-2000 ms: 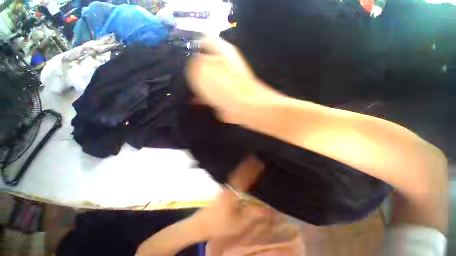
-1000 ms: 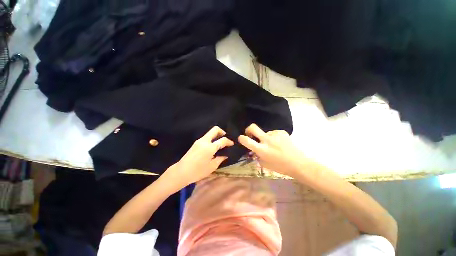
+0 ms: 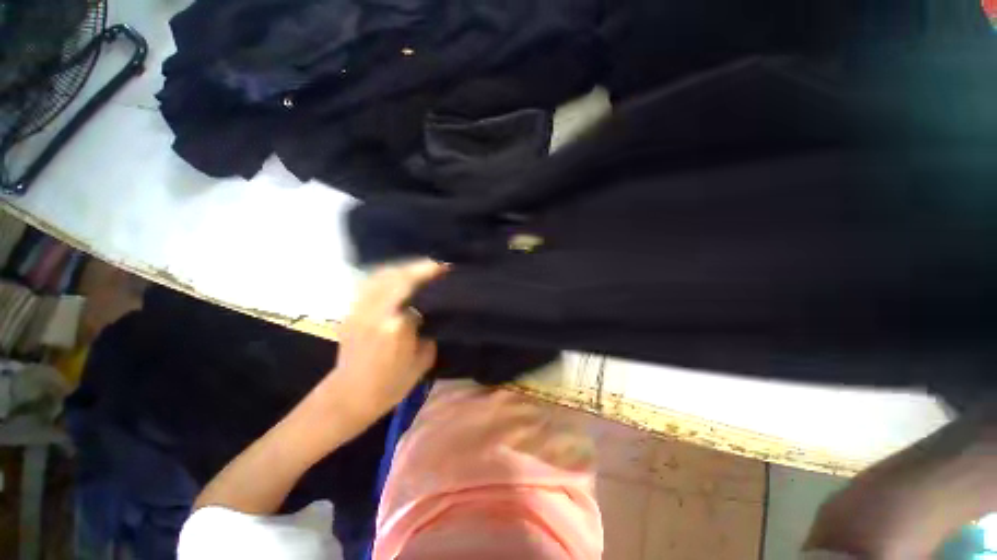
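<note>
A dark garment (image 3: 678,252) stretches across the table from the centre to the right, blurred, with a gold button (image 3: 525,242) near its left part. My left hand (image 3: 385,328) is at the garment's left end, its fingers closed on the cloth edge. At the lower right corner a blurred skin-toned shape (image 3: 918,492), likely my right hand or forearm, is cut off by the frame; its fingers and what they hold cannot be made out. No cutting tool can be made out.
Another dark garment heap (image 3: 328,98) with gold buttons lies at the back left. A black fan (image 3: 49,66) with a black stand is at far left. The white table (image 3: 219,235) has a worn yellowish edge. Below it at left are dark cloth (image 3: 208,383) and shelves (image 3: 38,328).
The garment now extends to the right instead of lying left of centre. My left hand has moved left. My right hand has left the centre near the table edge. The view has shifted.
</note>
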